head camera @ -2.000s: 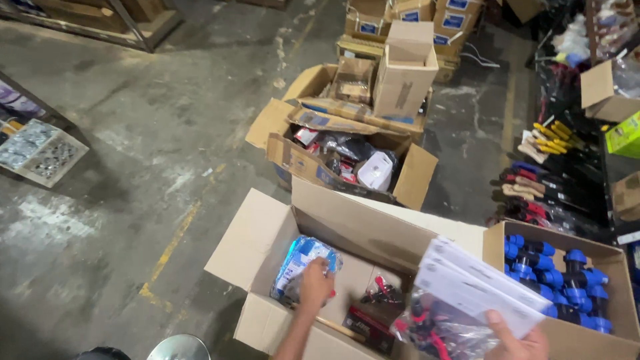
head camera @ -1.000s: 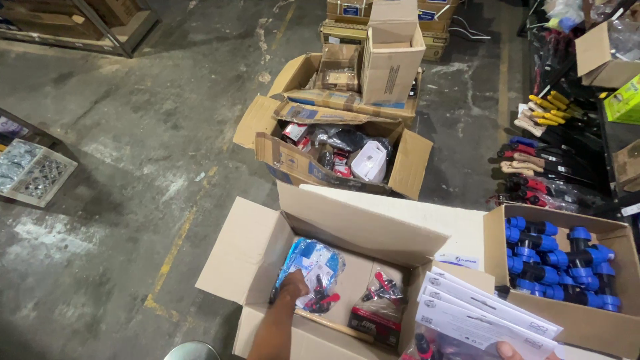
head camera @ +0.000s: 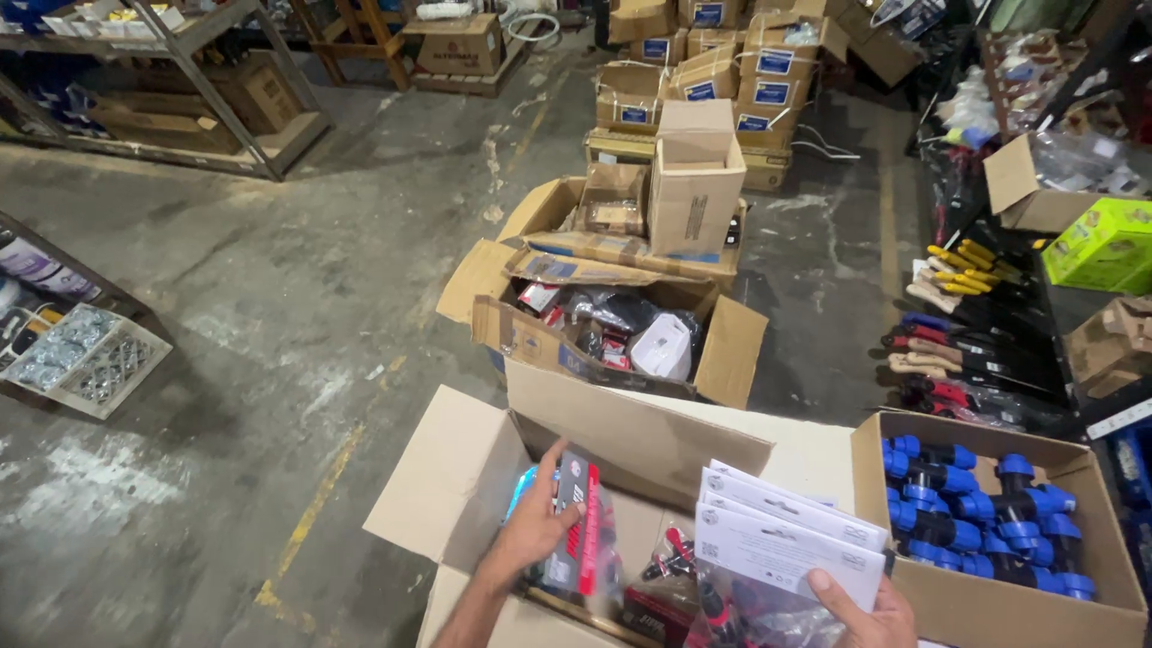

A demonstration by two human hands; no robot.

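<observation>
My left hand (head camera: 537, 526) grips a bagged item with a red and dark header card (head camera: 574, 522) over the left part of an open cardboard box (head camera: 459, 477). My right hand (head camera: 859, 607) holds several clear plastic bags with white header cards (head camera: 783, 540) at the box's right side; red and black parts show inside them. Lower in the box lie another bag of red and black parts (head camera: 670, 558) and a dark red carton (head camera: 652, 612). A shiny blue package (head camera: 519, 495) is partly hidden behind my left hand.
A carton of blue and black pipe fittings (head camera: 1017, 513) stands at right. Beyond the box is an opened carton of mixed goods (head camera: 621, 333), with a tall carton (head camera: 697, 193) behind it. Handled tools (head camera: 954, 351) lie along the right shelf; a crate of metal parts (head camera: 85, 360) is at left.
My left hand was down on the blue package a second ago; now it is raised with a red and dark carded item. The bags in my right hand remain held. The view has tilted up.
</observation>
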